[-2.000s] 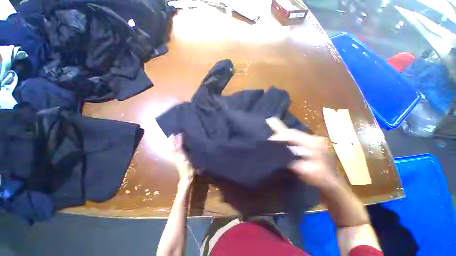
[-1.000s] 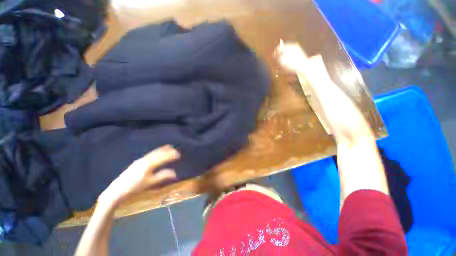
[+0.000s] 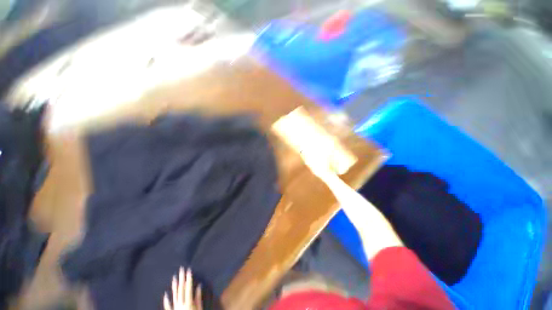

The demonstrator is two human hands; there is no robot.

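A dark jacket (image 3: 175,187) lies spread on the brown wooden table (image 3: 248,91), its cloth wrinkled. My left hand (image 3: 183,293) rests on its near part with fingers apart, cut off by the lower edge of the picture. The tan card template (image 3: 315,139) lies at the table's right side. My right hand (image 3: 318,162) reaches to its near end. The hand is blurred and pale against the card, so its grip and anything small in its fingers cannot be made out.
A large open blue bin (image 3: 514,212) with dark garments (image 3: 430,212) stands beside the table's right corner. A second blue bin (image 3: 302,54) with a red item (image 3: 336,25) is beyond the far right edge. A dark garment pile (image 3: 18,200) lies at the left. The view is blurred.
The view has swung to the right. The jacket now lies flatter across the table. My right hand has come to the template's near end. My left hand is lower, at the picture's edge.
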